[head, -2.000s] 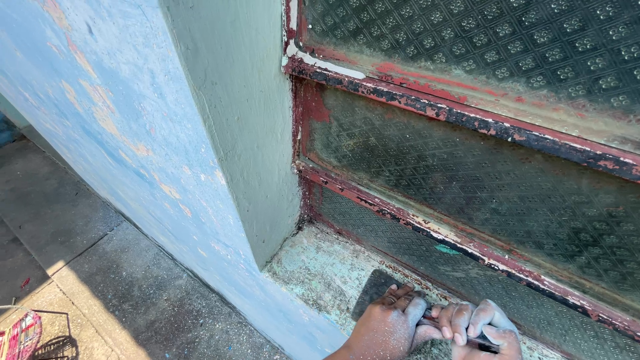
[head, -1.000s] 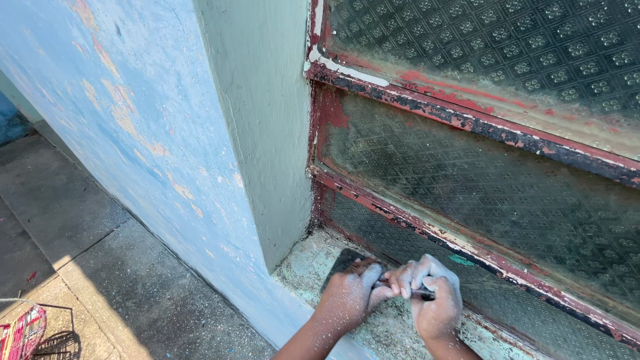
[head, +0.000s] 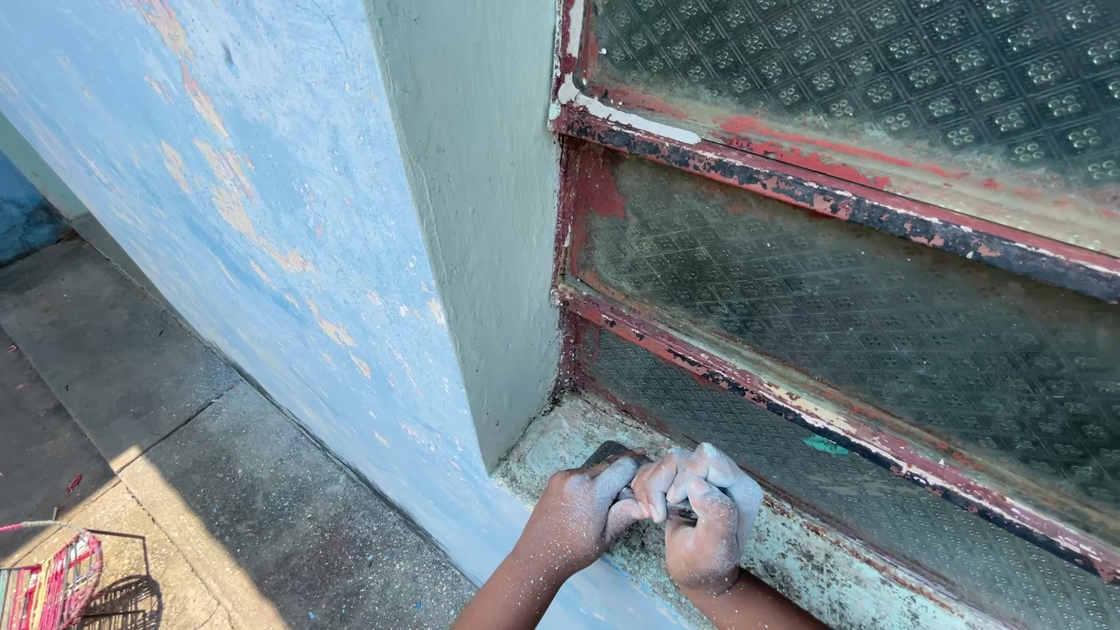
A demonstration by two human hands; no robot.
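My left hand (head: 582, 507) and my right hand (head: 709, 516) are closed side by side around a dark hand tool, probably a scraper; its dark flat end (head: 608, 452) shows just beyond my left fingers, and its handle end (head: 685, 510) sticks out by my right hand. Both hands are dusted with white powder. They are over a worn, pale green window sill (head: 805, 551), whose surface is patchy and stained. Beside it stands a window frame (head: 744, 372) with peeling maroon, black and white paint, holding patterned glass panes (head: 831, 297). My hands hide most of the tool.
A green-grey wall reveal (head: 490, 219) meets the sill's left end. Left of it runs a blue wall (head: 262, 219) with flaking paint. Below lies a paved floor (head: 289, 507) with pale specks, and a woven chair (head: 66, 569) stands at the lower left.
Two seconds ago more of the tool's flat dark end showed on the sill; now the fingers cover most of it. The hands stay closed on the tool. The view has shifted somewhat left.
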